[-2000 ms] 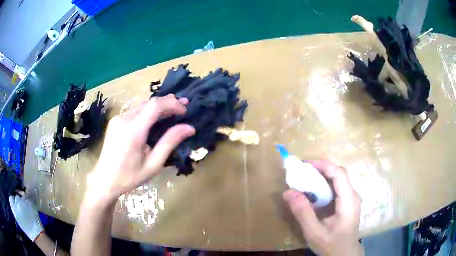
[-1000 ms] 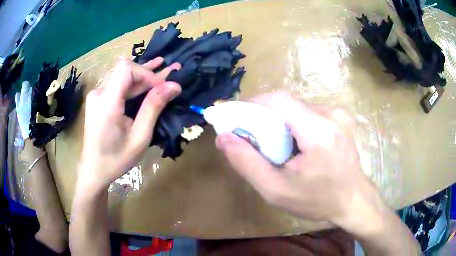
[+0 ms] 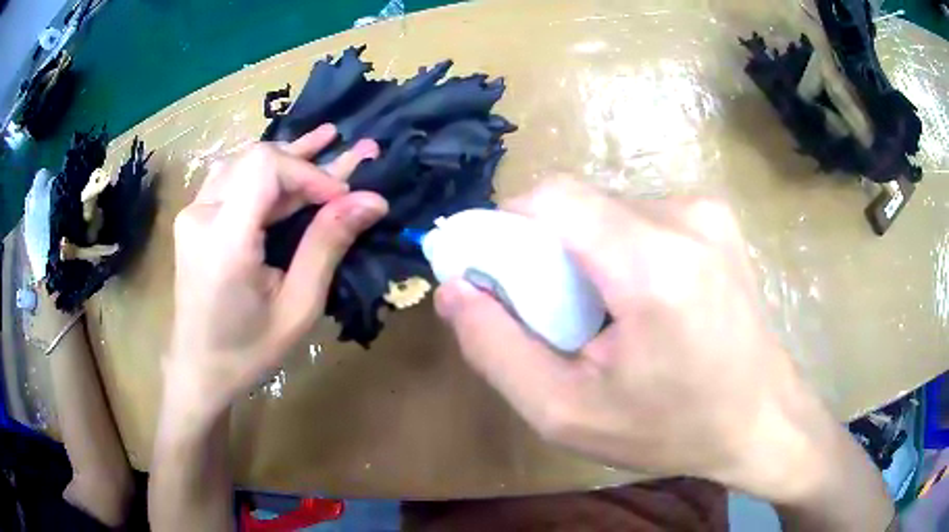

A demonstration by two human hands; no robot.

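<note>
A ragged black assembly [image 3: 427, 125] lies on the tan table in front of me. A small cream end piece [image 3: 407, 292] shows at its lower edge. My left hand [image 3: 276, 229] grips the assembly's left side, with thumb and fingers pinching the black material. My right hand [image 3: 635, 322] is closed around a white glue bottle [image 3: 520, 275], tilted with its blue tip pointing left at a fold of the assembly near my left thumb. The very end of the tip is hidden in the black material. The cream limb part is not visible.
An open black assembly [image 3: 885, 125] lies at the right with a small brown tag [image 3: 890, 205]. Another black assembly [image 3: 78, 255] lies at the left beside a neighbour's white-gloved hand [image 3: 40, 223]. A green belt [image 3: 229, 47] runs behind the table. A bin of black pieces [image 3: 885, 436] sits low right.
My right hand has brought the glue bottle left from the bare table to the black assembly. My left hand has closed on the assembly. The neighbour's gloved hand has moved up to the left assembly.
</note>
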